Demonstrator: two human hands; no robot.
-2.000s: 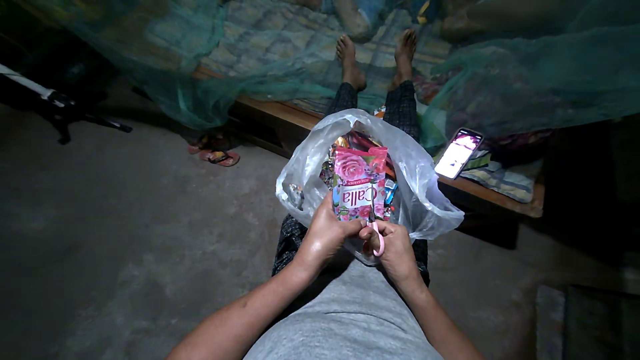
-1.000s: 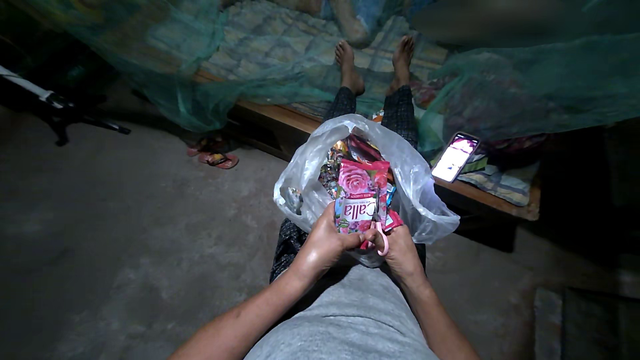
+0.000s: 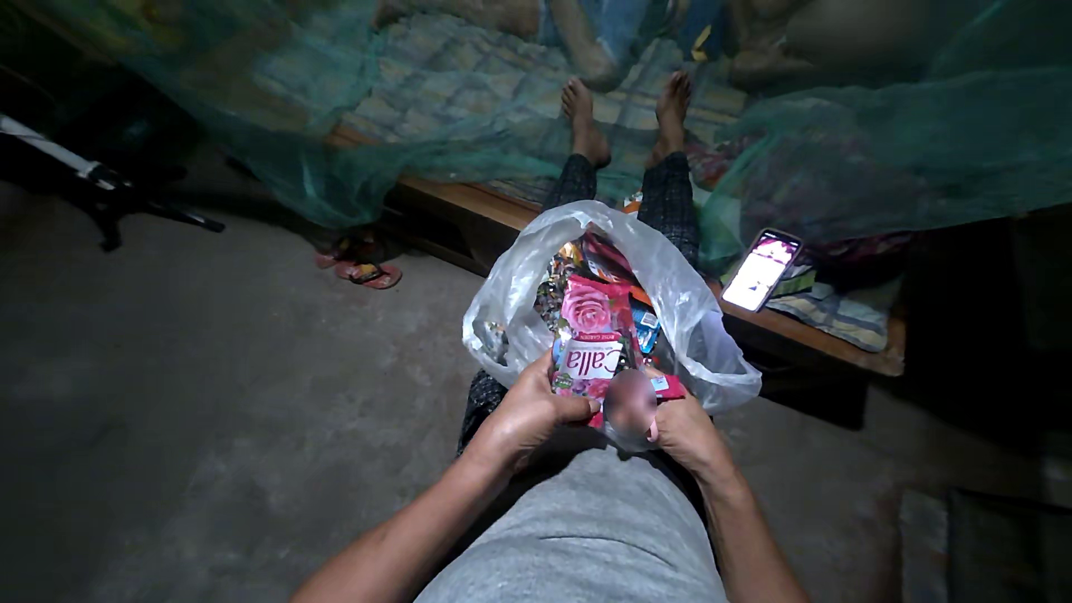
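Note:
My left hand (image 3: 536, 406) is closed on the lower left edge of a pink Calla sachet (image 3: 588, 322) with a rose printed on it. At the sachet's lower right is my right hand (image 3: 682, 423), its fingers around the pink handle of what look like scissors (image 3: 653, 429); a blurred patch hides the fingertips and the blades. A smaller red-pink packet piece (image 3: 667, 386) lies against the right hand. Both hands are over the near rim of a translucent white plastic bag (image 3: 703, 335) on the lap, which holds foil wrappers and a blue packet (image 3: 645, 327).
Two outstretched legs rest on a wooden bed (image 3: 477, 205) beyond the bag, under a green mosquito net (image 3: 335, 184). A lit phone (image 3: 762, 270) lies at the bed's edge. Sandals (image 3: 368, 275) and a stand's leg (image 3: 159, 205) are on the floor at left. Another person is behind the net.
Two seconds ago the pink scissor handle showed plainly beside the sachet; the red-pink piece by my right hand, seen one second ago, now sticks out further right. My left hand stays on the sachet.

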